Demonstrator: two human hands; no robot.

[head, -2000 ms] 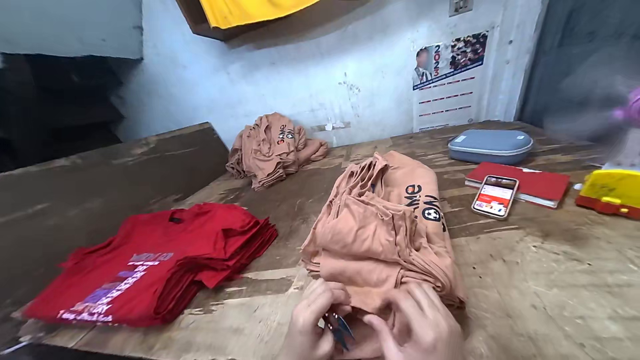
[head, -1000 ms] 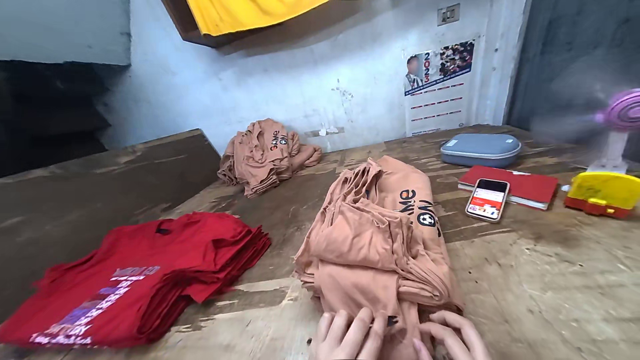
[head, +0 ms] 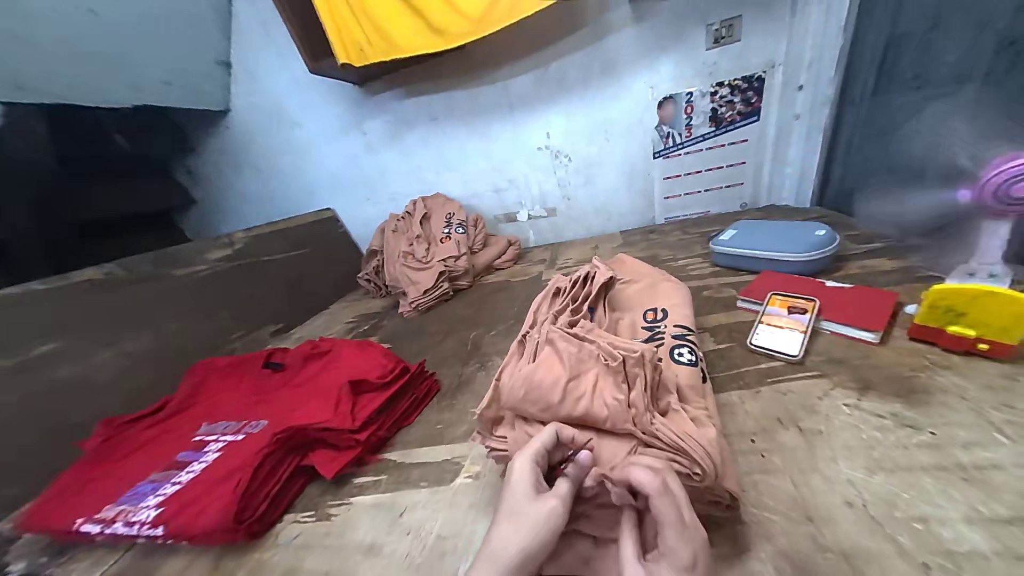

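Note:
A stack of peach printed T-shirts (head: 592, 376) lies on the wooden table, its near end under my hands. My left hand (head: 540, 496) has thumb and fingers closed around a small dark tool, probably thread snips, mostly hidden by the fingers. Beside it, my right hand (head: 660, 512) pinches the peach fabric at the near edge. To the left lies a pile of red printed T-shirts (head: 240, 440). Farther back, against the wall, a crumpled heap of peach T-shirts (head: 436, 248) rests on the table.
At the back right are a blue-grey zip case (head: 774, 246), a red notebook (head: 860, 304) and a smartphone (head: 784, 326) with its screen lit. A fan (head: 1000, 188) stands by a yellow and red box (head: 968, 320). A raised wooden board (head: 176, 280) edges the table's left side.
The dark tool, seen in my left hand two seconds ago, shows again between its fingers. My fingers, spread on the fabric one second ago, are now pinched together. The phone's screen shows a different picture.

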